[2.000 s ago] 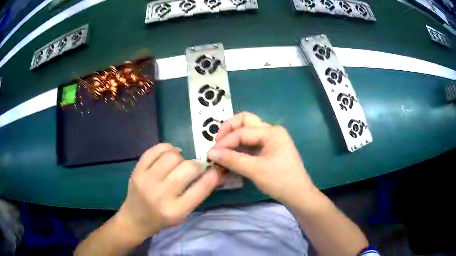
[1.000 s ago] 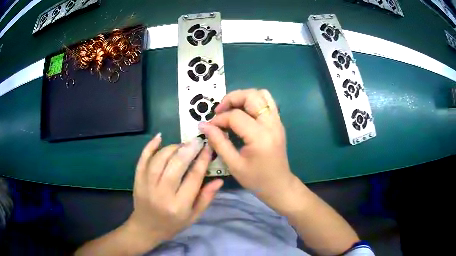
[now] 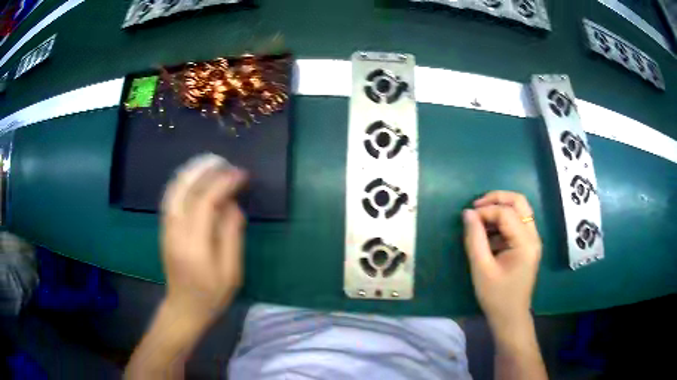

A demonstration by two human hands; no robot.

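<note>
A silver-grey four-position fixture (image 3: 358,171) lies lengthwise before me, its four round openings with black arc slots all uncovered. My left hand (image 3: 204,223) is blurred over the near part of the black parts tray (image 3: 260,178); whether its fingers hold anything cannot be told. A tangled heap of orange copper coils (image 3: 230,85) lies at the tray's far edge, beside a green label (image 3: 142,92) in the far-left corner. My right hand (image 3: 505,249) is between the two near fixtures, touching neither, fingers curled with thumb near the index finger; no item shows in it.
A second four-position fixture (image 3: 575,171) lies slightly tilted at the right. A white rail (image 3: 468,93) runs across behind the work, under the fixtures' far ends. More fixtures (image 3: 623,53) lie on the green surface beyond it.
Both hands have left the near end of the middle fixture. The left has moved left over the tray, the right to the right. The whole view has shifted, so the tray and fixtures appear further right.
</note>
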